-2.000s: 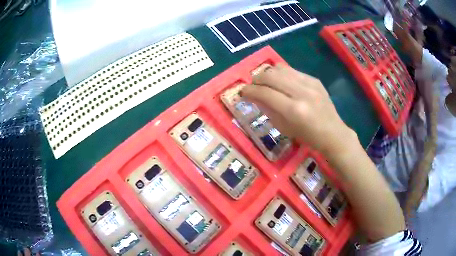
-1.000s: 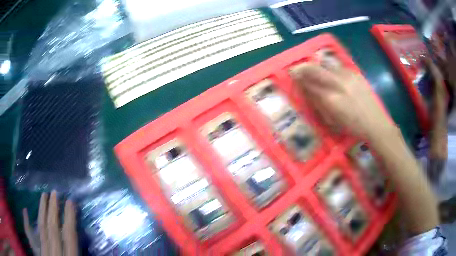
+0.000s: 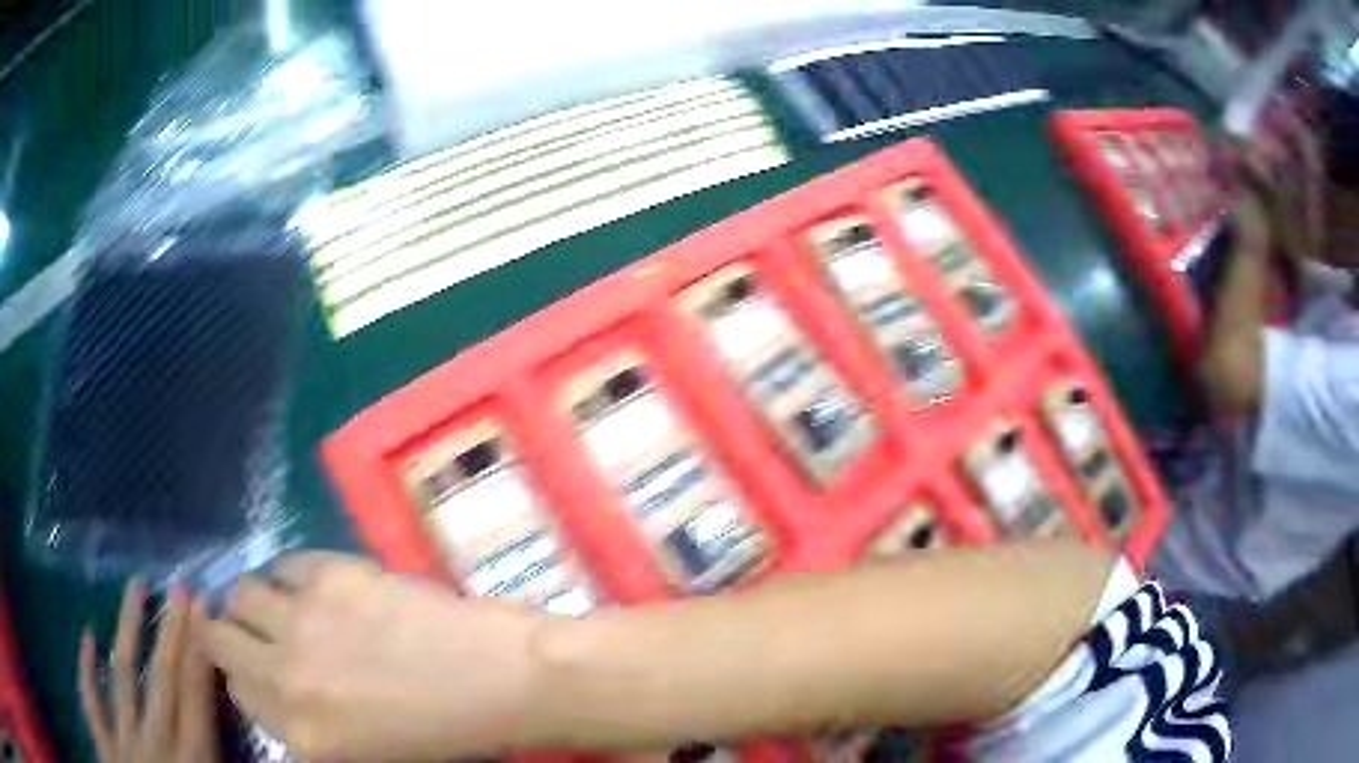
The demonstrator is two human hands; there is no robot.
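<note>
The red foam tray (image 3: 641, 283) lies slanted in front of me with gold phone housings (image 3: 775, 373) in its pockets, backs up. My right hand (image 3: 358, 648) is at the lower left, fingers bent beside my left hand, its forearm crossing over the tray's near part and hiding some phones. Whether its fingertips hold anything cannot be told. My left hand (image 3: 149, 693) is at the lower left edge, partly cut off, fingers spread and nothing seen in it. A clear shiny sheet (image 3: 268, 745) shows only in small part between and under the hands.
A dark grid sheet in crinkled plastic (image 3: 172, 388) lies left of the tray. Behind are a cream dot sheet (image 3: 552, 187), a white sheet (image 3: 596, 38) and a black rectangle sheet (image 3: 924, 87). At right, a person's arm (image 3: 1237, 321) is by another red tray (image 3: 1125, 224).
My right hand has moved from the tray's far right pockets to the lower left, beside my left hand, uncovering the far phones. My left hand has come into view since the first frame. The view has shifted.
</note>
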